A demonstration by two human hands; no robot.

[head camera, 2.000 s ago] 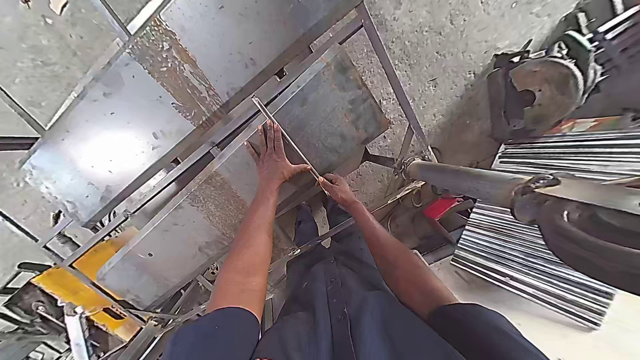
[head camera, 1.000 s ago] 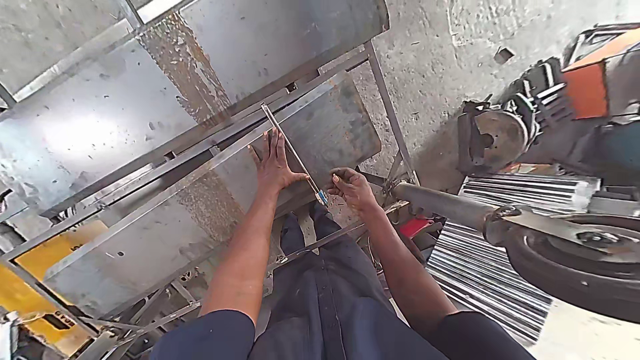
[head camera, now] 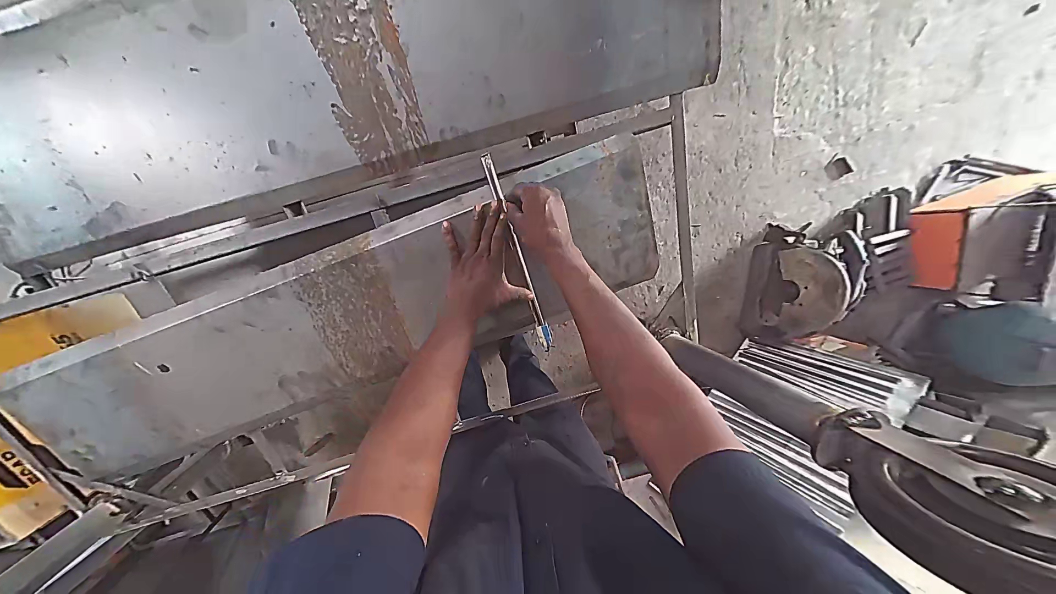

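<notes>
A narrow metal strip, perhaps a steel ruler (head camera: 521, 266), lies across the lower sheet-metal panel (head camera: 223, 338), with something blue and white at its near end. My left hand (head camera: 480, 268) rests on the panel with its fingers spread, pressing along the strip's left side. On the strip's right, near its far end, my right hand (head camera: 536, 216) is closed with curled fingers; whether it pinches a small marking tool is hidden. Beyond both hands lies a second, larger metal panel (head camera: 528, 58) with a rough brown band across it.
A metal frame (head camera: 683, 214) surrounds the panels. At right are a caster wheel (head camera: 949, 503) on a tube, a stack of metal bars (head camera: 833, 379), a round disc (head camera: 813, 285) and an orange box (head camera: 940, 247). Yellow sheet (head camera: 66, 330) shows at left.
My right hand has moved from the strip's near end up to its far part. My left hand stays on the panel beside the strip. The view has shifted.
</notes>
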